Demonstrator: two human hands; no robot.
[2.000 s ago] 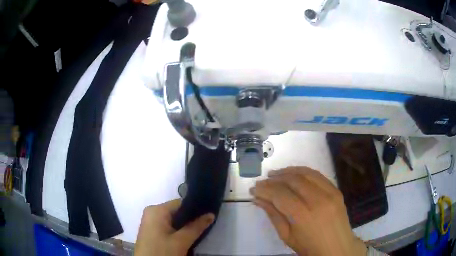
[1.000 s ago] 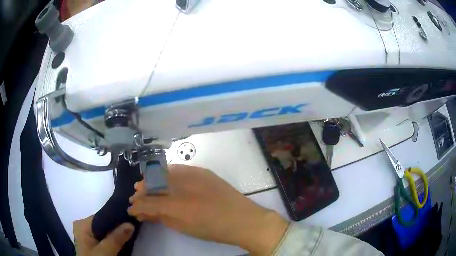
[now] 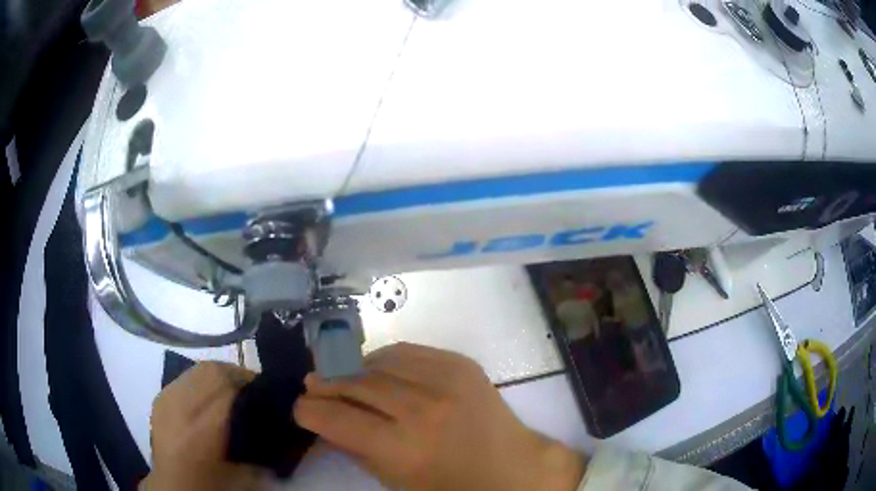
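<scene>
A black fabric piece lies at the needle area below the left end of the white sewing machine. Its upper part runs up under the head; the presser foot is hidden. My left hand grips the cloth from the left, its fingers partly hidden. My right hand is just below the grey attachment, with its fingertips closed at the cloth's right edge.
A lit smartphone lies right of my right hand. Keys are beside it. Scissors with yellow and green handles lie at the table's right edge. Black fabric strips lie at the left.
The view has shifted right along the machine. My right hand has moved from the bare bed to the cloth beside the grey attachment. My left hand has moved up the cloth, which is bunched.
</scene>
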